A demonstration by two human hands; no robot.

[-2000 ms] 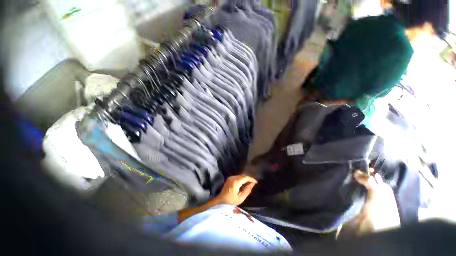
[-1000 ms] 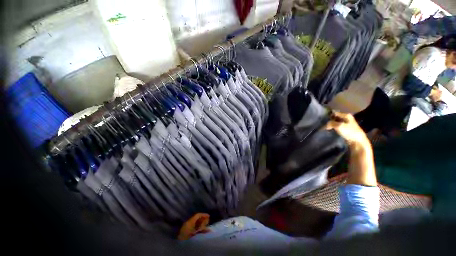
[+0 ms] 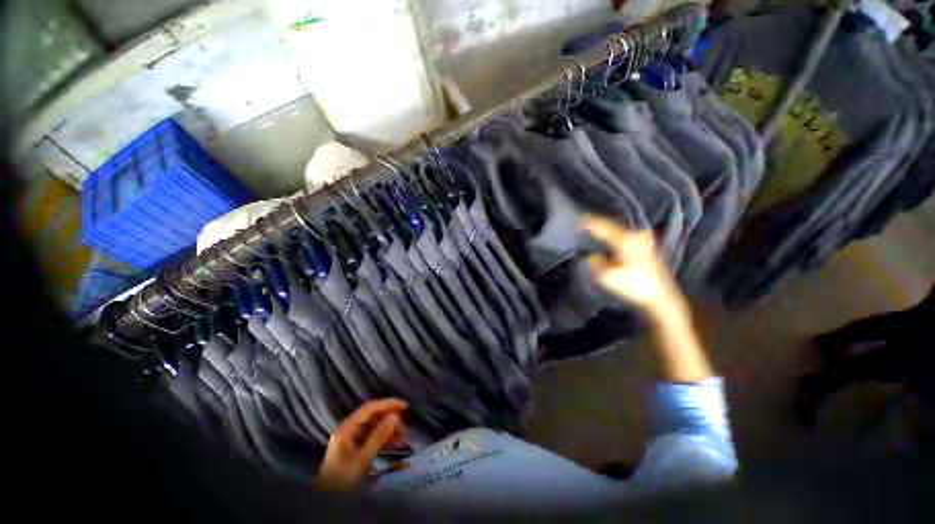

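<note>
A dark grey shirt (image 3: 559,230) with a paler collar area hangs against the garment rail, between the packed pale grey shirts and the darker ones. My right hand (image 3: 627,264), blurred, is raised at its right side with fingers partly bent. Whether it grips or touches the cloth is unclear. My left hand (image 3: 361,442) is low in front of my body, near the lower parts of the hung shirts. Its fingers are loosely curled and apart, and I see no cloth in it. A small dark shape shows just below it, too unclear to name.
The metal rail (image 3: 338,194) runs from lower left to upper right, packed with shirts on blue and black hangers. Blue plastic crates (image 3: 154,189) stand behind it at left. More dark shirts with yellow embroidery (image 3: 784,133) hang at upper right. A dark shape (image 3: 871,353) is at far right.
The view has turned right along the rail. The dark shirt, carried by my right hand earlier, is now up at the rail. The coworker in green has left the view.
</note>
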